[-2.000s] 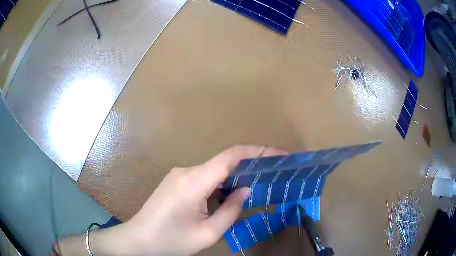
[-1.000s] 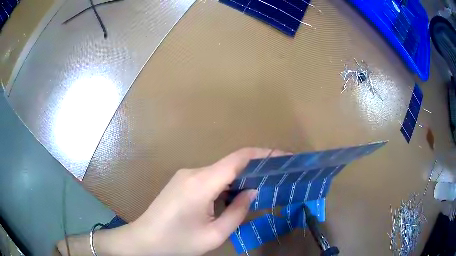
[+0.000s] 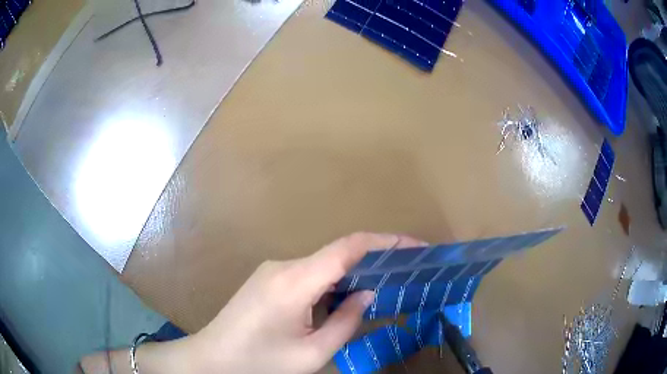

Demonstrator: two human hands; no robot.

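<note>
My left hand (image 3: 292,307) grips a solar cell string (image 3: 417,281) at its left end, thumb on the near face and fingers behind. The string is folded up at an angle, its upper part tilted above the lower blue strips. A lower blue strip (image 3: 380,345) hangs or lies below it near the bottom edge. The dark soldering iron (image 3: 459,343) points up from the bottom, its tip at the blue strip near the string's right end. My right hand is out of the picture; only the iron's front part shows.
A dark cell string (image 3: 402,25) lies at the top. A blue tray (image 3: 611,95) is at the upper right. A wire clump (image 3: 528,133), a narrow cell (image 3: 599,182), an orange-brown scrap (image 3: 624,218), a ribbon heap (image 3: 587,340) and a white bottle (image 3: 646,292) lie at the right.
The whole view has shifted, so the bench items appear lower. My left hand still holds the string, and the iron's tip stays at the blue strip near its right end.
</note>
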